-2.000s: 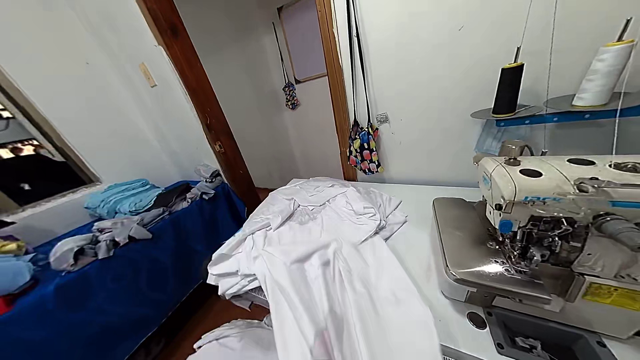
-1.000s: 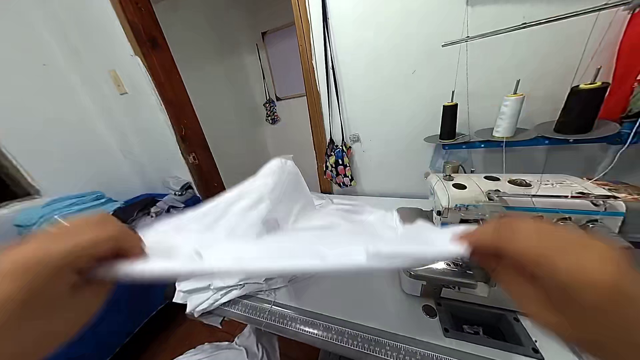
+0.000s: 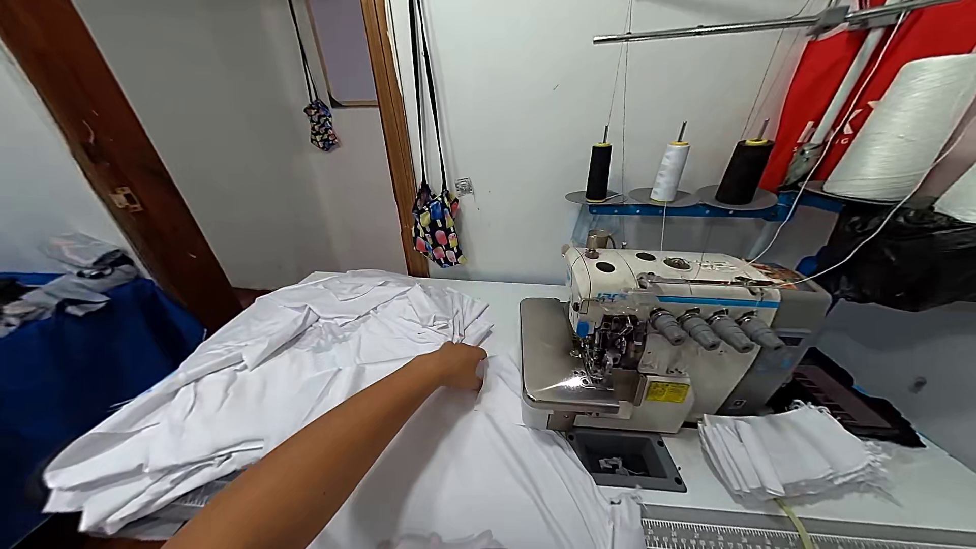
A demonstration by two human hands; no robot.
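My left hand [image 3: 462,366] is closed on white fabric [image 3: 488,457], which spreads over the table's front edge toward me. A heap of white cloth pieces [image 3: 305,335] lies to the left of the hand. Right of the hand stands an overlock sewing machine [image 3: 679,328] with a metal plate at its front left. My right hand does not show.
Folded white pieces [image 3: 785,450] lie right of the machine. Thread cones [image 3: 599,171] stand on a blue rack behind it. A ruler tape [image 3: 717,534] runs along the table's edge. A blue-covered surface [image 3: 76,366] with clothes is at the left.
Both hands held a white cloth stretched in the air a second ago. Now the cloth is down on the table and the right hand is out of view.
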